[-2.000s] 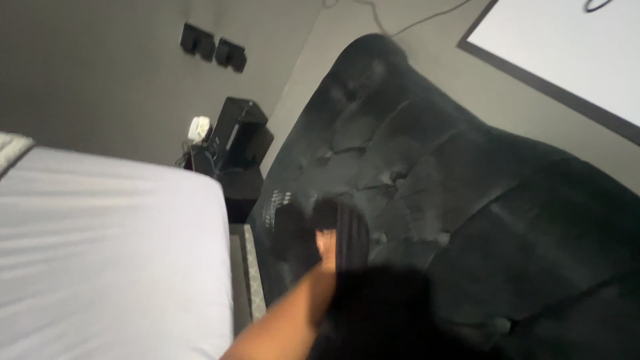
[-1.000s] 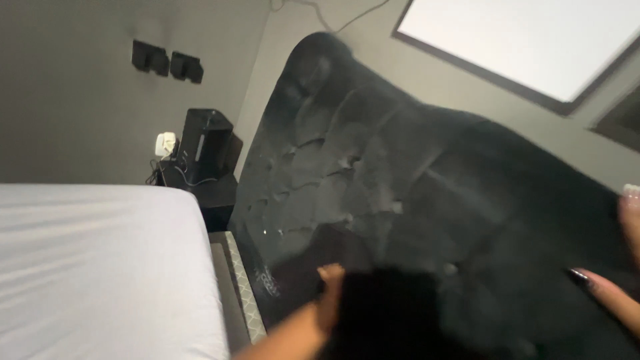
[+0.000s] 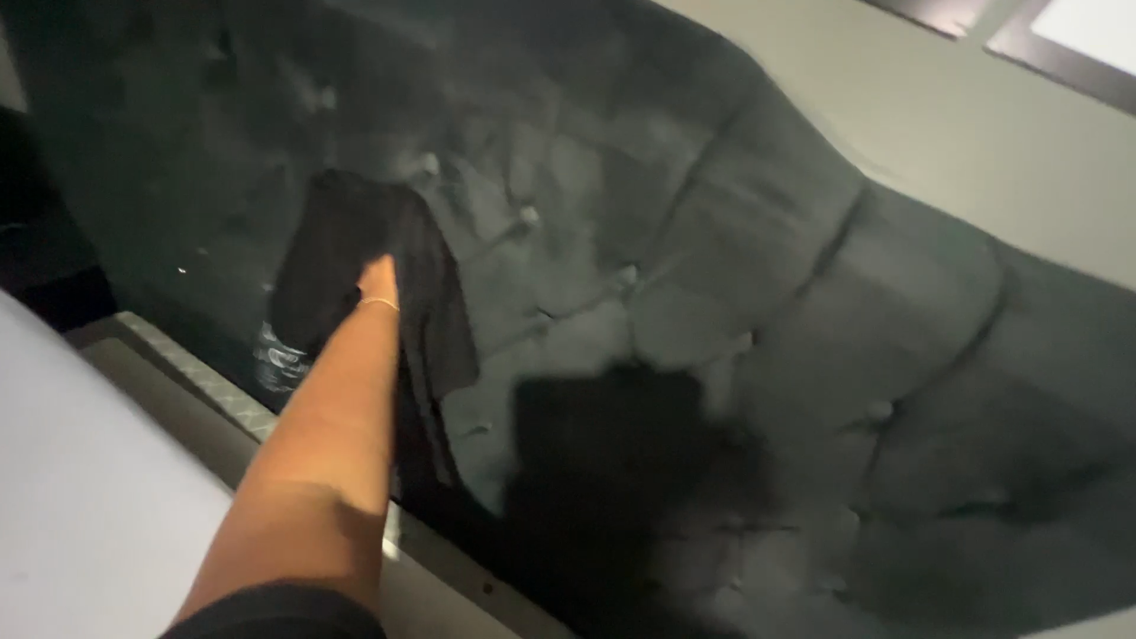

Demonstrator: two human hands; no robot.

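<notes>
My left arm reaches up from the lower left, with a thin bracelet at the wrist. My left hand [image 3: 380,275] is on a dark cloth [image 3: 426,293] that lies against a dark, button-tufted upholstered headboard [image 3: 692,248]. Folds of the cloth hide the fingers, and part of it hangs down to the right of the wrist. White printed marks [image 3: 284,359] show at the cloth's lower left; whether they belong to the cloth is unclear. My right hand is out of view.
A mattress with a white sheet [image 3: 89,461] lies at the left. Between it and the headboard runs a bed-frame edge [image 3: 191,377] with patterned trim. Framed panels [image 3: 1065,44] hang on the wall at the upper right. A dark shadow falls across the headboard.
The view has shifted closer to the headboard. My right hand, at the right edge one second ago, is out of view. The wall sockets and the black box-shaped object have left the picture.
</notes>
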